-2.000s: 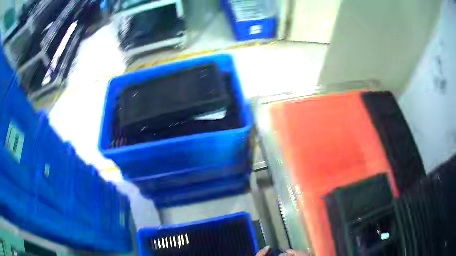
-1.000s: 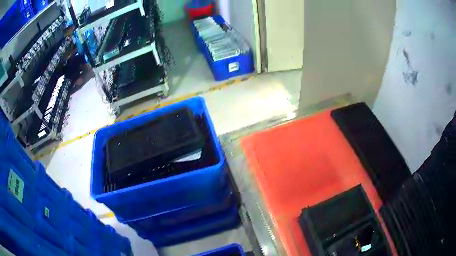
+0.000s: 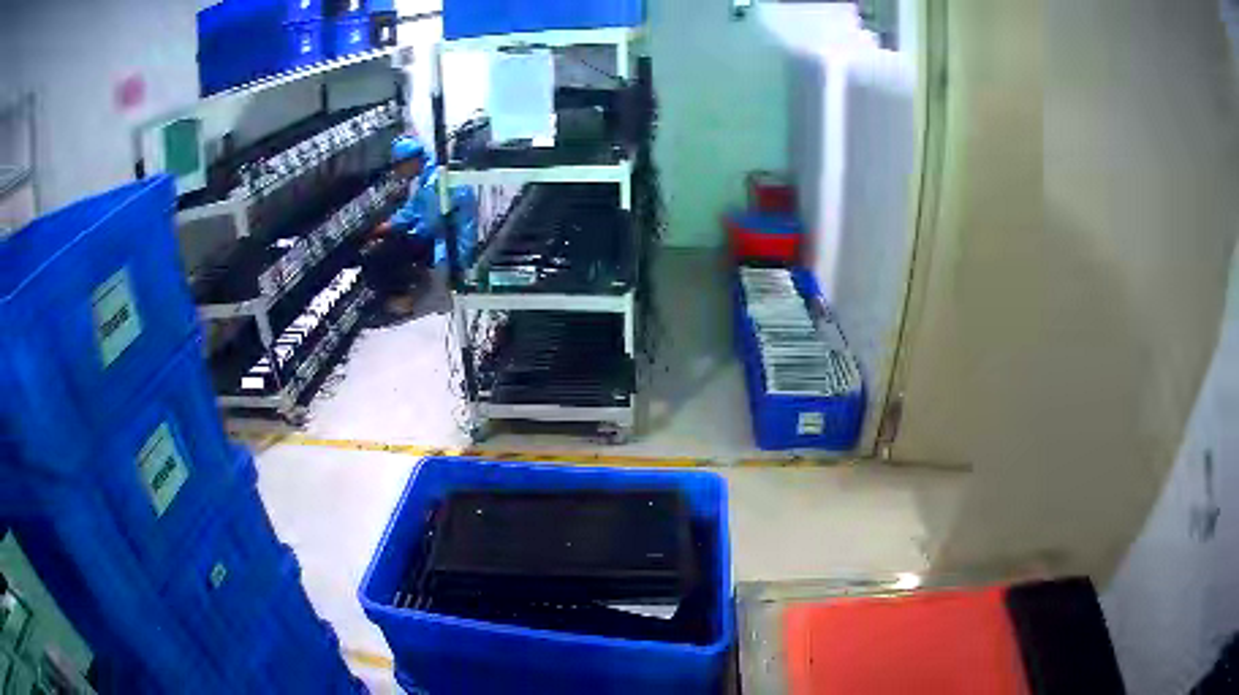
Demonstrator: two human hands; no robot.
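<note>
No hand of mine is in view. Nearest in front, a blue crate (image 3: 544, 661) stands at the bottom centre. Black trays (image 3: 564, 536) lie in it, the top one flat, with a white paper-like piece (image 3: 636, 610) showing below its front edge. To the right, an orange-red mat (image 3: 897, 649) lies on a grey-edged bench (image 3: 761, 618), cut off by the bottom edge. A black strip-like thing (image 3: 1064, 631) lies along the mat's right side.
A tall blue crate stack (image 3: 122, 407) with white labels stands at left. Behind are rack trolleys (image 3: 544, 302) with black goods and a crouching person (image 3: 408, 217) in blue cap and smock. A blue crate of pale items (image 3: 802, 360) and a red container (image 3: 765, 242) stand near the door.
The view has tilted up, bringing the racks, the person and the far wall into sight. My fingertips at the bottom edge two seconds ago and the black tray on the mat are out of view.
</note>
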